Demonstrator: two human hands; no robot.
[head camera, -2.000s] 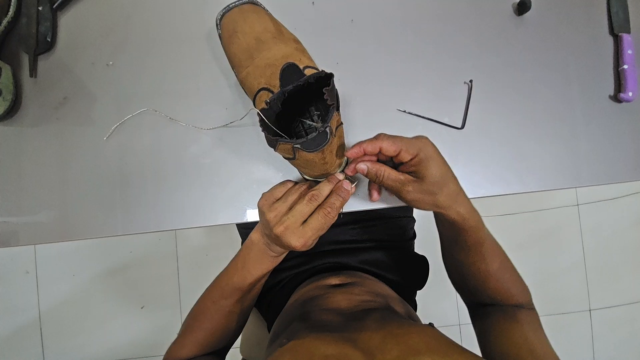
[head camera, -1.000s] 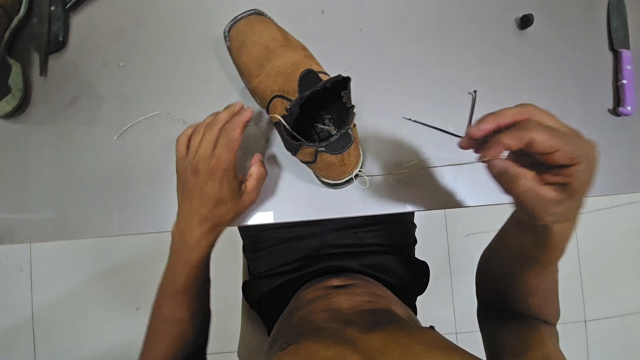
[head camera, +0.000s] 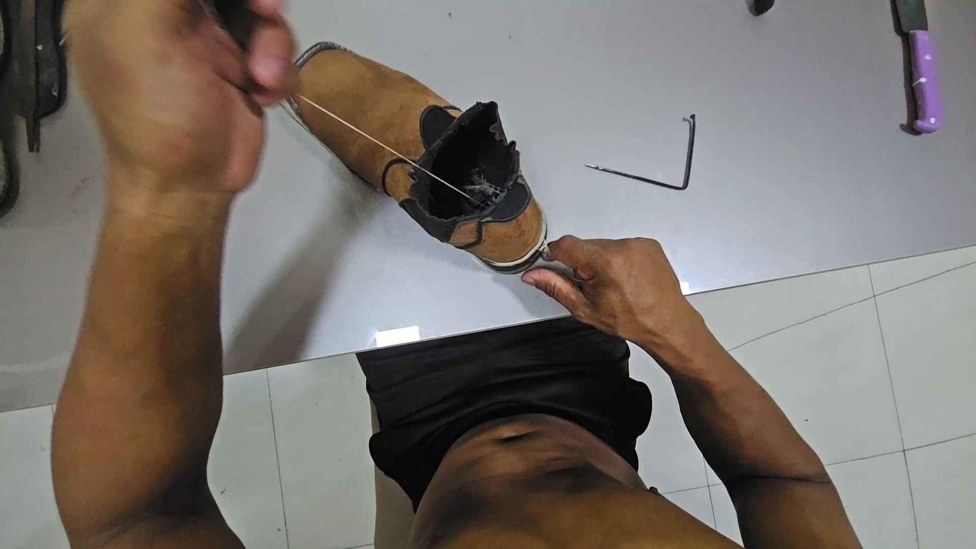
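A brown suede shoe with black trim lies on the grey table, its toe to the upper left and its heel near the front edge. From inside its opening a pale thread runs taut up to my left hand, which is raised at the upper left, blurred and closed on the thread. At the heel, my right hand has thumb and forefinger at the sole's rim, around the thread there; the fingertips partly hide it. A bent metal hook awl lies right of the shoe.
A knife with a purple handle lies at the far right of the table. Near the top edge sits a small black object. Dark metal tools lie at the upper left, partly behind my left arm.
My left hand has risen to the upper left, drawing the thread from the shoe's opening taut. My right hand has come back from the right to the heel.
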